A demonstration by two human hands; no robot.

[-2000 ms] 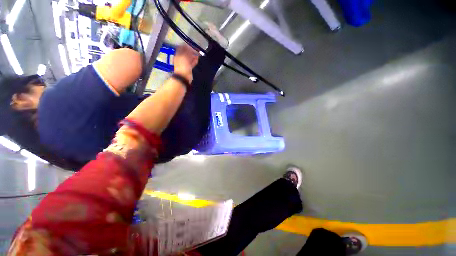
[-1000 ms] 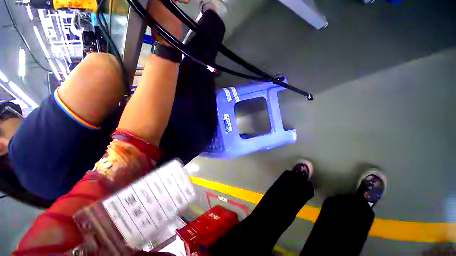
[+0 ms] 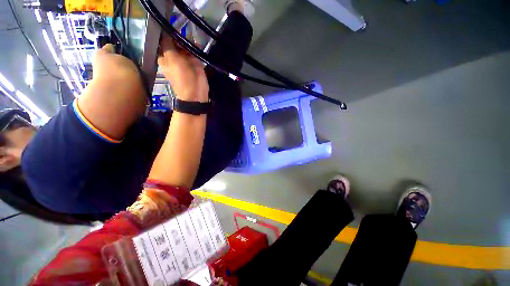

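Black sleeved cables [image 3: 265, 81] hang in long curves from the top left, over the bench's metal edge, and end above the floor near a blue stool. One has a small white and red mark. My left hand [image 3: 183, 70], with a red sleeve and a black wristband, reaches up beside the bench edge, behind the cables. Its fingers are partly hidden and blurred, so its grip cannot be told. My right hand is not in view.
A seated person in a dark blue shirt [image 3: 84, 162] is at the left. The blue stool [image 3: 279, 159] stands mid-floor. The bench edge [image 3: 152, 50], a yellow device [image 3: 89, 5], a red box [image 3: 246, 246], a hanging badge [image 3: 176, 243] and a pale metal leg [image 3: 338, 14] also show.
Since one second ago, my left hand has come down from the top edge and shows more fully by the bench edge. The badge has swung a little right and down. The cables have barely shifted.
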